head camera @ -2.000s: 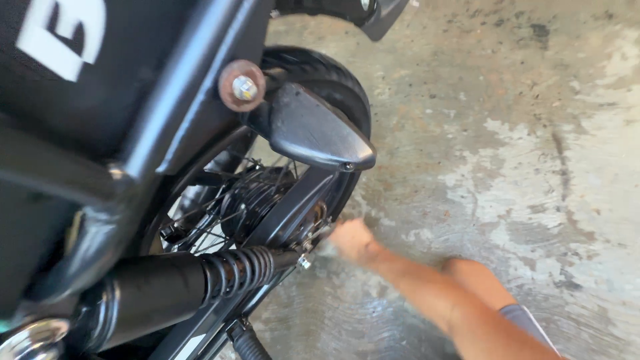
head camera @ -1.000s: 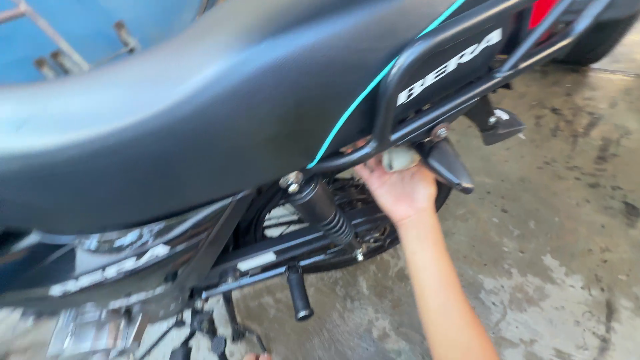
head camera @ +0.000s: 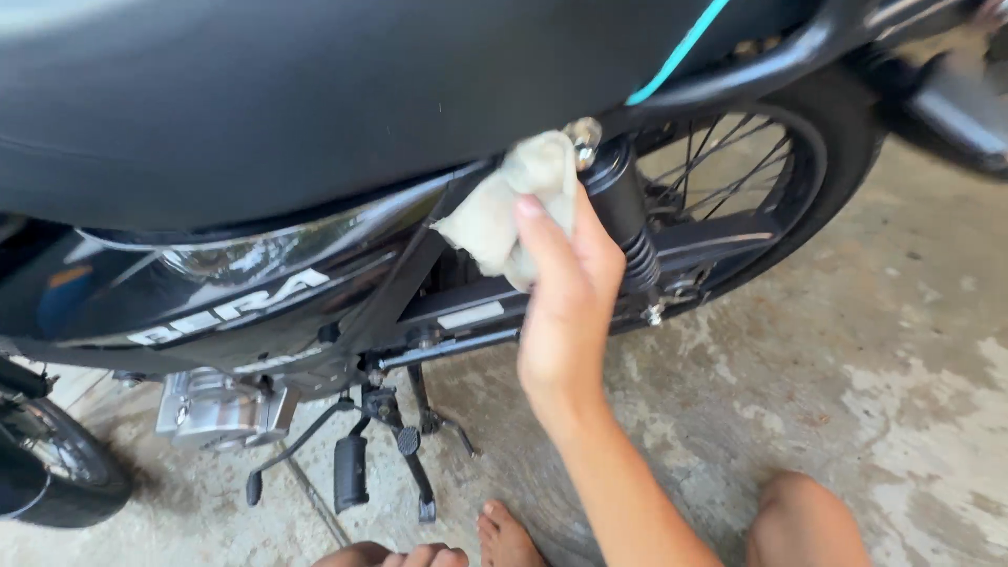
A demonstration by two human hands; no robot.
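Observation:
My right hand (head camera: 567, 291) grips a crumpled off-white cloth (head camera: 512, 205), thumb on the near side. The cloth lies against the side of a black motorcycle, below the seat (head camera: 315, 102) and just left of the chrome upper mount (head camera: 584, 140) of the rear shock absorber (head camera: 622, 197). My fingers behind the cloth are hidden. What seem to be the fingers of my left hand (head camera: 425, 556) show at the bottom edge, beside my knee; most of that hand is out of view, and whether it holds anything cannot be told.
The spoked rear wheel (head camera: 835, 157) and a blurred turn signal (head camera: 965, 110) are at the right. Below the frame are the footpeg (head camera: 350, 472), the gear lever (head camera: 254, 487) and the stand (head camera: 425, 508). My bare foot (head camera: 505, 539) rests on the concrete floor (head camera: 906, 354).
My right hand has moved from under the rear rack, beside the turn signal, forward along the motorcycle to the upper shock mount. The view has swung strongly.

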